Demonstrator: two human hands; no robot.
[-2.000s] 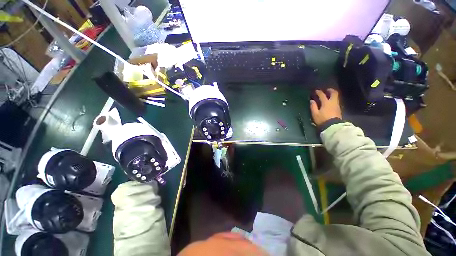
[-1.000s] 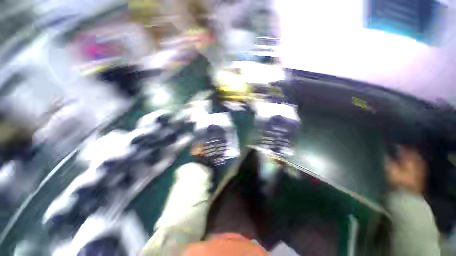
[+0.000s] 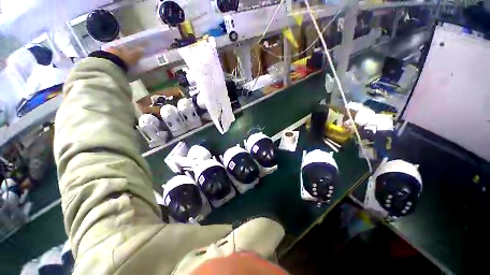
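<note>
My left hand [image 3: 128, 56] is at the upper left, at the end of my raised sleeve, by a white shelf edge. It is small and blurred, and I cannot tell whether it holds anything. My right hand is out of the picture. A PTZ dome camera [image 3: 319, 177] lies on the green bench with its ring of LEDs facing me. Another dome camera [image 3: 397, 188] lies to its right, across the bench gap. Several more, including one dome camera [image 3: 243, 165], lie in a row left of centre.
Black domes, one black dome [image 3: 102, 25] among them, sit along the shelf [image 3: 247, 37]. White plastic [image 3: 209, 80] hangs from it. White units [image 3: 171, 119] stand behind the row. A label roll [image 3: 289, 140], a black upright block [image 3: 319, 121] and a yellow-edged carton [image 3: 337, 129] are right of centre. The monitor [image 3: 454, 80] is at right.
The view has swung left and up. My left hand has moved from beside a dome camera on the bench up to the shelf. My right hand has left the picture.
</note>
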